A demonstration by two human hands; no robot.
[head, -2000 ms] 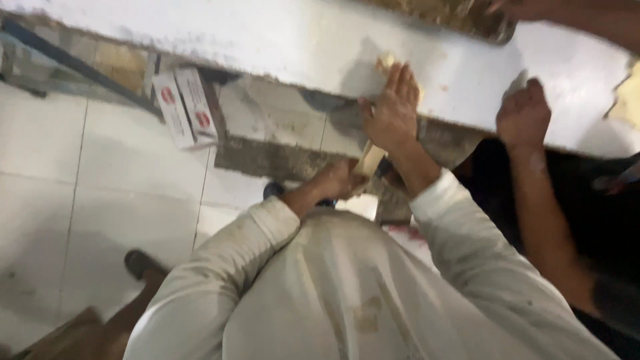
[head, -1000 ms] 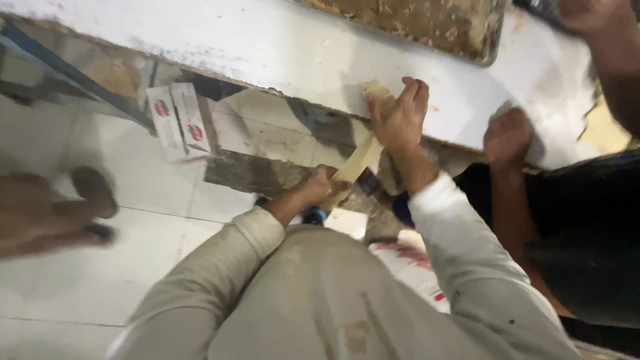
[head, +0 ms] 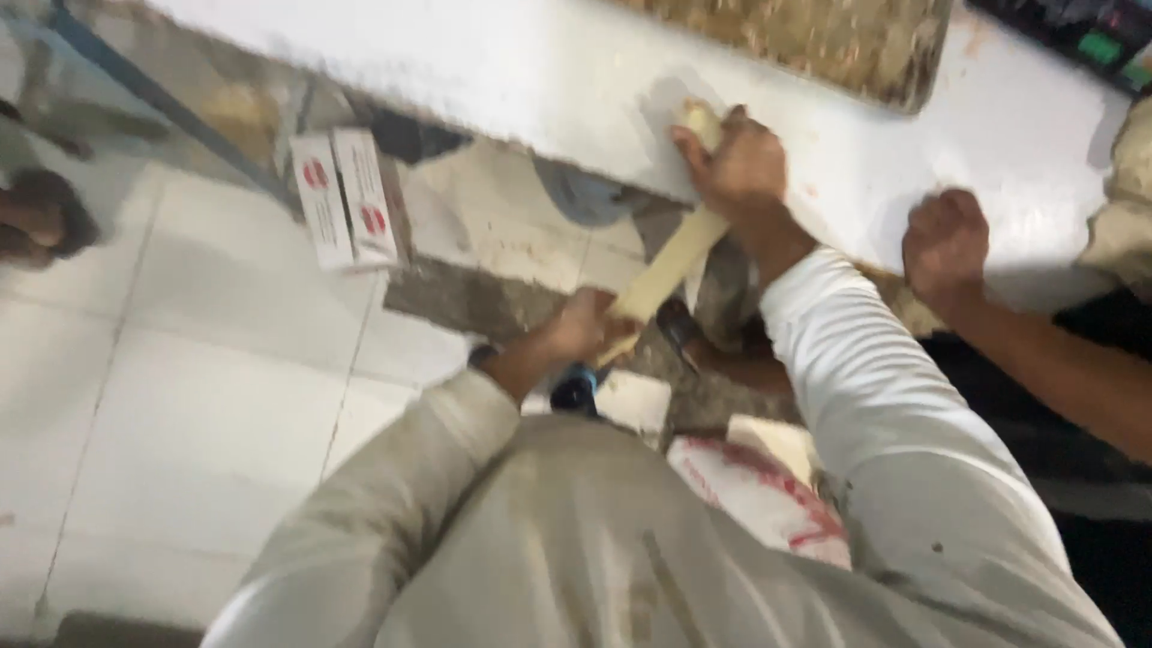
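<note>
A long pale strip, which looks like dough point(head: 673, 256), hangs slantwise over the near edge of a white work surface point(head: 504, 72). My left hand point(head: 585, 326) is closed around its lower end, below and in front of the edge. On the surface, my right hand point(head: 740, 166) rests over the strip's upper part, fingers bent around a pale rolled lump point(head: 702, 124) that shows beside the thumb. The palm and what lies under it are hidden.
A large tray with a browned, rough surface point(head: 810, 40) lies beyond my right hand. A co-worker's hand point(head: 947, 238) rests on the surface at the right, near a pale mass point(head: 1134, 171). Two printed boxes point(head: 344, 200) and a red-marked white sack point(head: 765, 495) are lower down.
The pale strip between my hands shows longer than two seconds ago, and my left hand is farther from my right. The bare foot seen at left a second ago has moved toward the left edge.
</note>
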